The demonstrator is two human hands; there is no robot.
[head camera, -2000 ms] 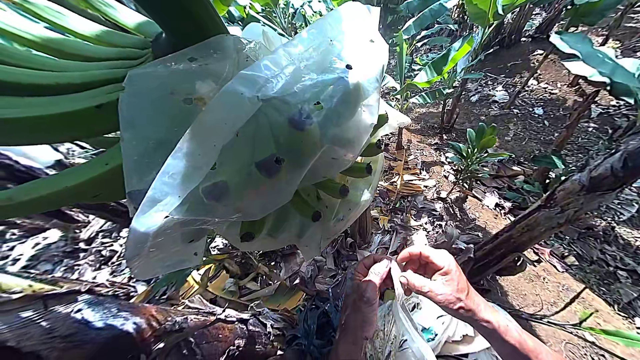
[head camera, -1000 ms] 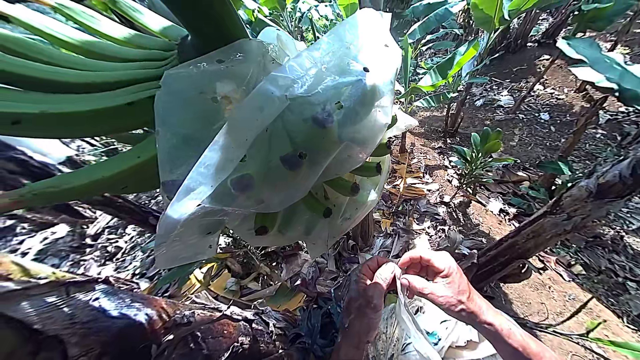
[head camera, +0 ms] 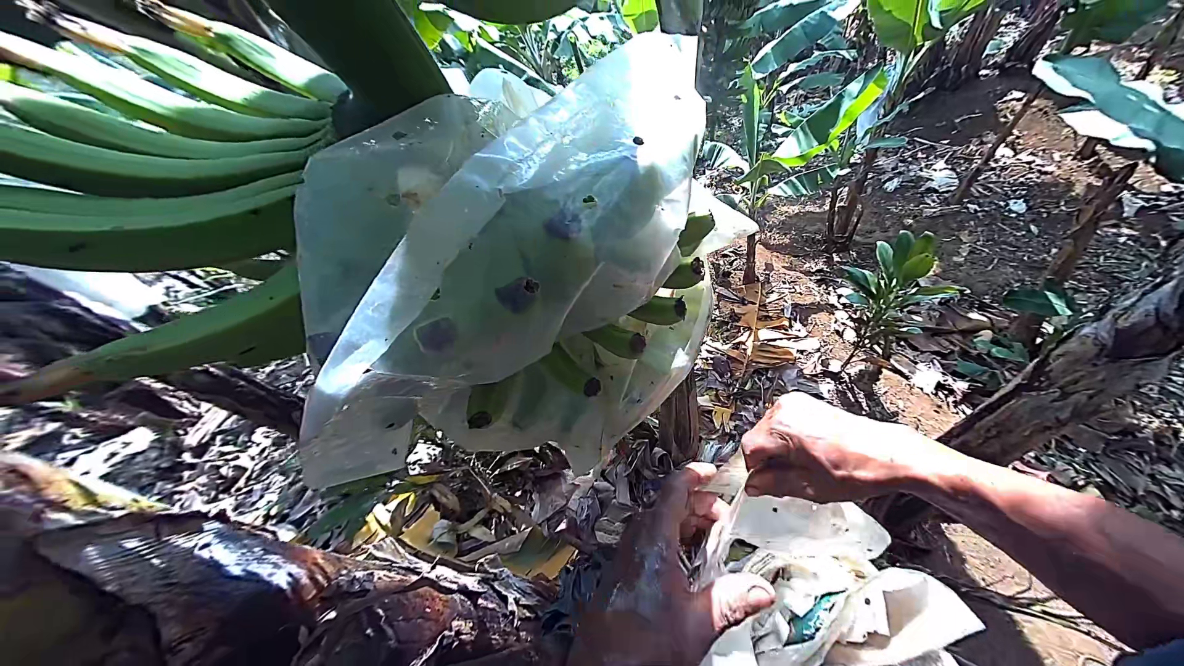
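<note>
A translucent plastic sheet (head camera: 518, 250) is draped around the lower part of a green banana bunch (head camera: 569, 370), whose dark tips poke out at its lower right. Large green bananas (head camera: 176, 176) at the upper left are uncovered. Below the sheet, my right hand (head camera: 819, 449) is closed on the upper edge of thin whitish plastic film (head camera: 726, 527). My left hand (head camera: 671, 573) is at the film's left side, thumb stretched out and fingers curled against it. A crumpled whitish bag or cloth (head camera: 832, 610) with a green patch lies beneath both hands.
A thick brown banana stem (head camera: 185, 573) crosses the lower left. At the right, a slanting dry trunk (head camera: 1073, 370) rises beside my right forearm. Dry leaves (head camera: 499, 518) litter the ground, and a small leafy plant (head camera: 893, 282) grows behind.
My hands, close together at the film before, have moved apart. The right has turned into a fist slightly higher up; the left has opened its thumb outward.
</note>
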